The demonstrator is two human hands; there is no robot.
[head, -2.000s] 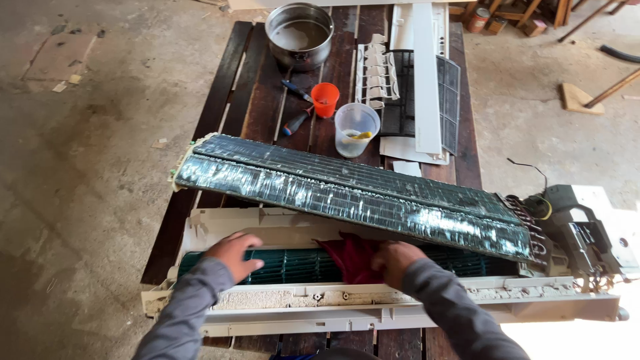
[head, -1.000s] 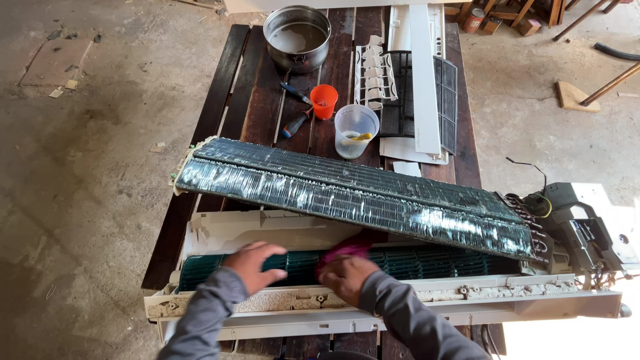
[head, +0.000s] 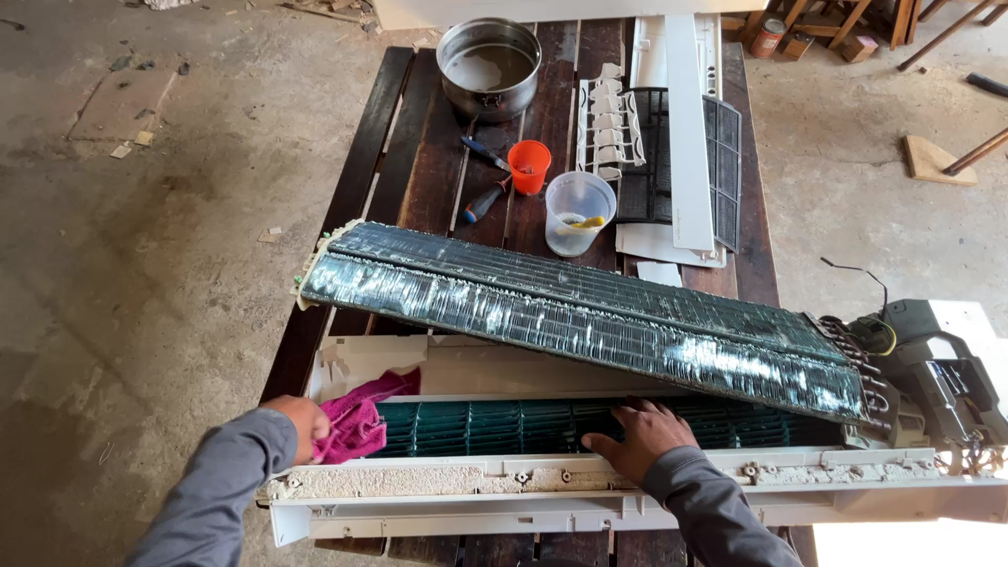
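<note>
My left hand (head: 303, 429) grips a magenta cloth (head: 354, 421) at the left end of a dark green cross-flow fan wheel (head: 492, 428). That wheel lies in the white plastic chassis (head: 441, 508) of an indoor air conditioner unit. On the wheel's right half rests my right hand (head: 646, 435), fingers spread and nothing held. Above it, slanting down to the right, is the finned evaporator coil (head: 583, 315), its left end lifted clear of the chassis. Copper pipe bends (head: 870, 378) show at the coil's right end, beside the unit's plastic end housing (head: 945, 378).
On the slatted wooden table (head: 425, 165) stand a steel pot (head: 490, 71) of murky liquid, an orange cup (head: 529, 167) and a clear plastic cup (head: 580, 214). Two blue-handled tools (head: 484, 201) lie near them. Mesh filters (head: 722, 165), a louver frame (head: 610, 122) and a white panel (head: 691, 134) lie at the back right.
The cloth has gone from under my right hand near the wheel's middle to my left hand at its left end. My left hand has moved left, my right hand right onto the wheel.
</note>
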